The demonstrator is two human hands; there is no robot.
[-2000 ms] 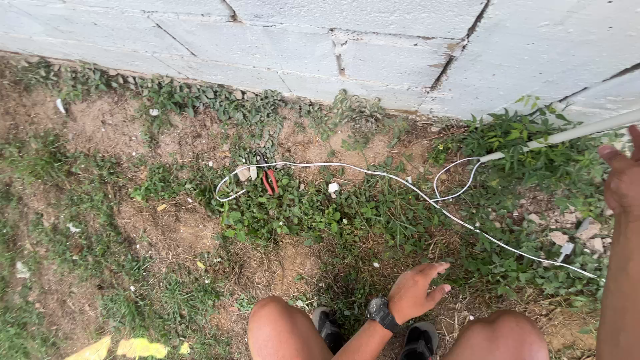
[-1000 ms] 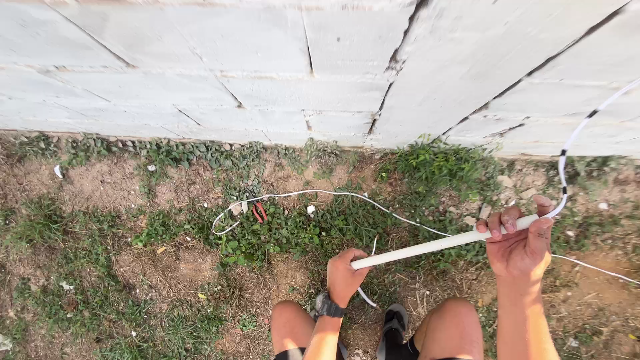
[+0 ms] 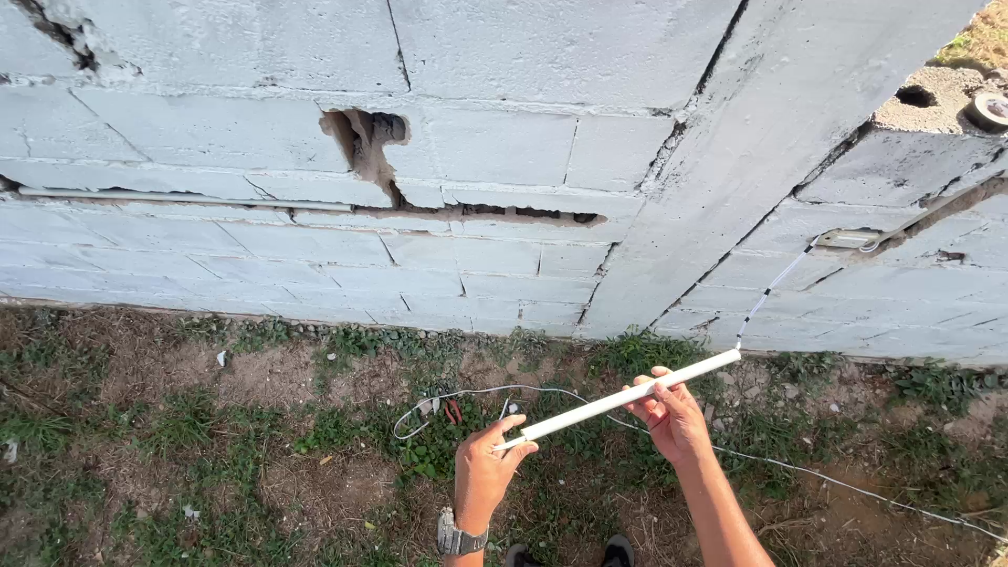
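Observation:
A white plastic conduit pipe (image 3: pixel 591 411) slants up to the right in front of me. My right hand (image 3: pixel 669 413) grips it past its middle. At its lower left end, my left hand (image 3: pixel 490 465) pinches the white cable (image 3: pixel 509 444) that sticks out of the pipe. From the upper right end a white cable marked with black tape bands (image 3: pixel 768 293) rises to a rectangular electrical box (image 3: pixel 849 238) set in the wall. Another white cable (image 3: pixel 543 388) lies looped on the ground, beside red-handled pliers (image 3: pixel 453 411).
A painted block wall (image 3: pixel 504 142) fills the upper view, with a broken hole (image 3: pixel 366 146) and a chiselled groove holding a conduit (image 3: pixel 189 198). A roll of tape (image 3: pixel 989 112) sits on a concrete block at the top right. Weeds and dry soil cover the ground.
The left hand, empty two seconds ago, went to the pipe's lower end and now holds the cable there. The right hand has closed around the pipe. The view has swung up to the wall.

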